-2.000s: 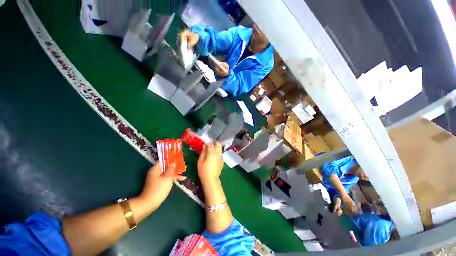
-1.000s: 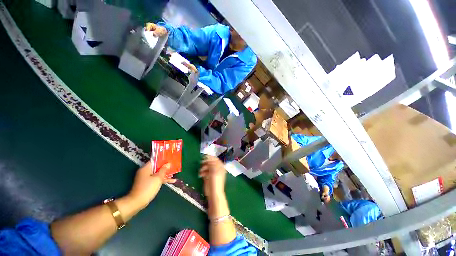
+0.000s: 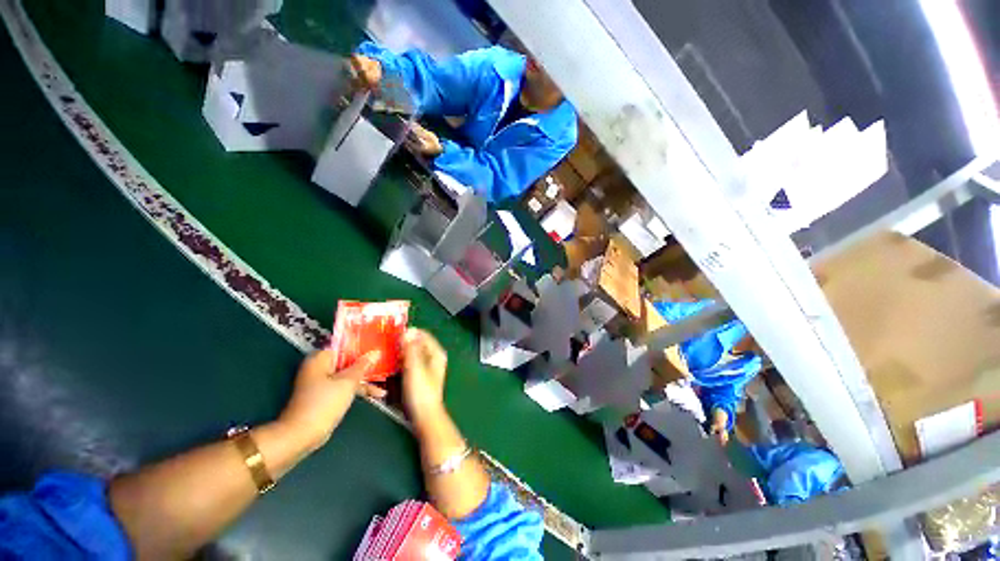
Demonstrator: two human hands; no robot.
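My left hand (image 3: 327, 397) holds a small fan of red leaflets (image 3: 371, 338) upright above the conveyor edge rail. My right hand (image 3: 423, 370) is at the right edge of the leaflets, its fingers touching or close to them; whether it pinches one cannot be told. A stack of red inserts (image 3: 410, 535) lies on the dark green tabletop at the bottom, beside my right forearm. Open white and grey gift boxes (image 3: 452, 250) stand in a row on the green belt beyond my hands. Some show dark or red contents.
The worn conveyor edge rail (image 3: 195, 239) curves between the tabletop (image 3: 121, 351) and the green belt (image 3: 307, 258). A worker in blue (image 3: 483, 110) reaches to a box opposite; others are at lower right. A grey overhead beam (image 3: 702, 219) crosses the view. Brown cartons (image 3: 620, 279) stand behind.
My right hand has moved from beside a gift box back to the leaflets in my left hand. The red leaflet it held at first is gone from it. The boxes have shifted in view.
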